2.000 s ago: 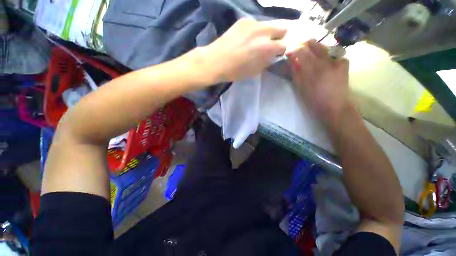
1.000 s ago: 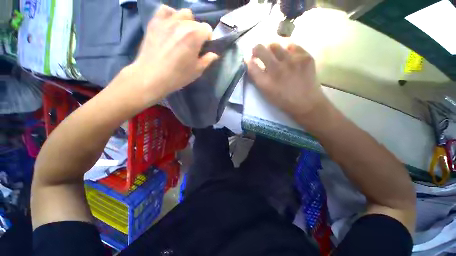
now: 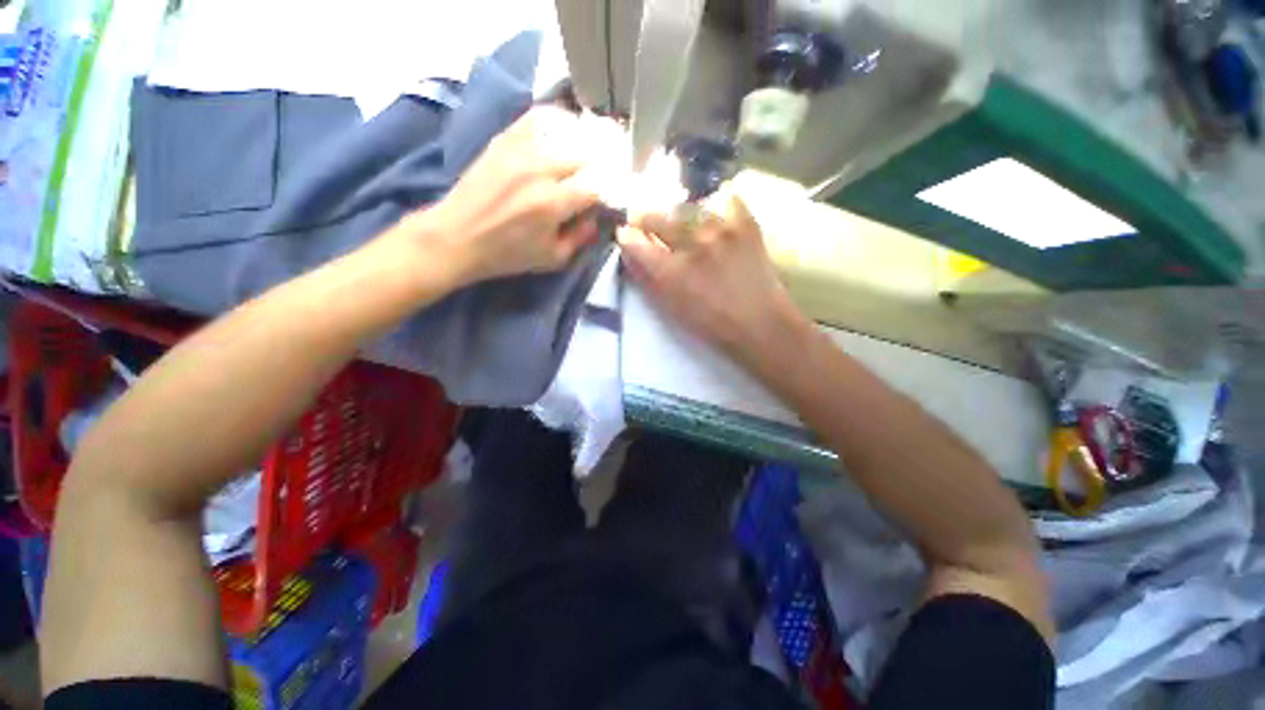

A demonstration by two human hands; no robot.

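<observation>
The grey garment panel [image 3: 361, 180] lies across the left of the table and hangs over the front edge. My left hand [image 3: 520, 201] grips its right side near the needle area. My right hand [image 3: 708, 271] is beside it, its fingertips on the cloth close to the needle area. Bright light washes out the fingertips and the presser foot. A pale strip of cloth [image 3: 594, 395] hangs below the hands. The sewing machine head [image 3: 888, 97] stands above and right of my hands.
Scissors [image 3: 1078, 472] with orange and red handles lie at the table's right end. Red baskets [image 3: 333, 451] and a blue one [image 3: 312, 638] stand at lower left. Grey and white cloth [image 3: 1179, 583] is heaped at lower right. A printed plastic bag [image 3: 63, 139] lies far left.
The grey panel and my left hand have come back against the needle area, after being raised to the left. Both hands are now close together. The view has also shifted.
</observation>
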